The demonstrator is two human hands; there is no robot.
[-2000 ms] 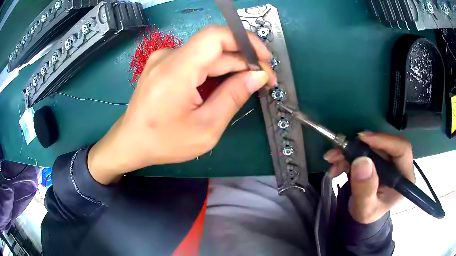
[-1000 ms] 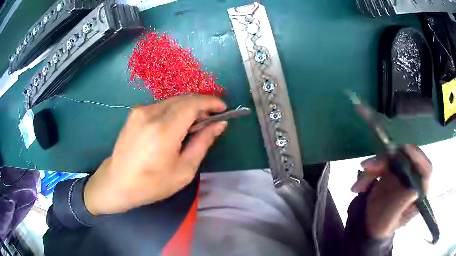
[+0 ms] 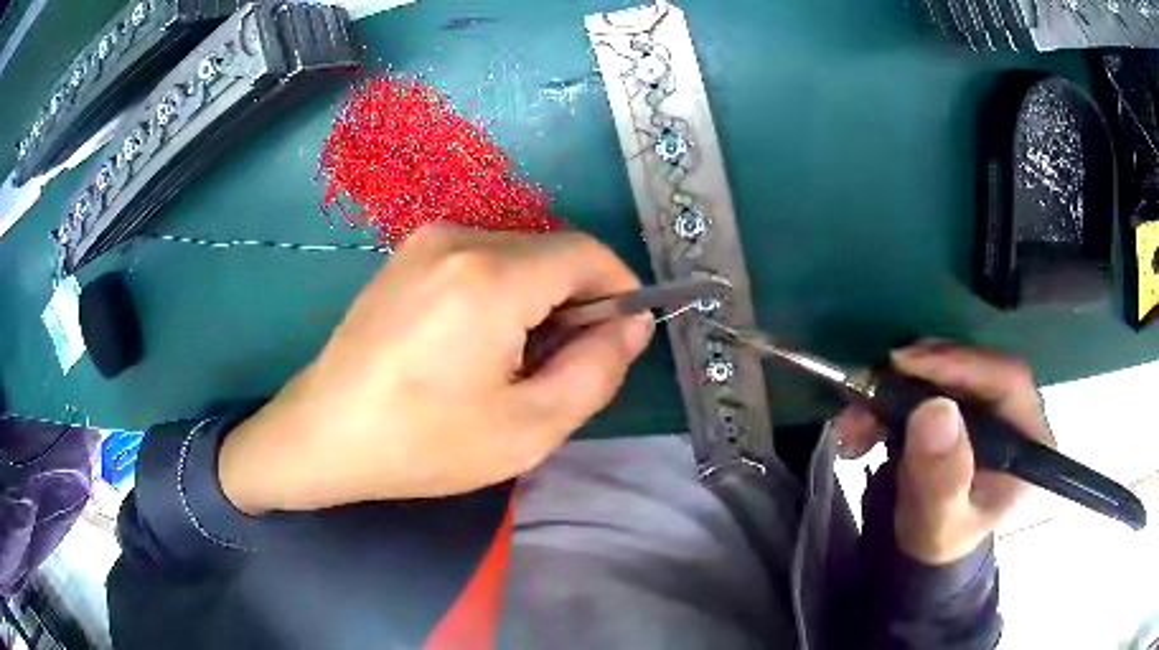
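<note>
A long grey strip (image 3: pixel 655 102) with a row of silvery round spots lies on the green mat between my hands. My left hand (image 3: pixel 445 368) pinches flat tweezers (image 3: pixel 648 300), whose tips are over the strip at a round spot below the middle. A thin pale piece shows at the tweezers' tips; what it is I cannot tell. My right hand (image 3: pixel 953 444) holds a soldering iron (image 3: pixel 1004 444) by its black handle, its thin tip at the strip just below the tweezers' tips. A heap of fine red pieces (image 3: pixel 426 159) lies beyond my left hand, which partly covers its near end.
Stacked grey strips (image 3: pixel 178 127) stand at upper left, and more (image 3: pixel 1080 23) at upper right. A black box (image 3: pixel 1061 273) with silvery specks is at right, a yellow piece (image 3: pixel 1145 267) beside it. A black rounded block (image 3: pixel 109 325) and white tag (image 3: pixel 62 325) lie far left. Thin wire crosses the mat.
My left hand first came down off the strip with the tweezers, then moved right, back over it. The soldering iron left the strip, then returned to it. The strip shifted slightly.
</note>
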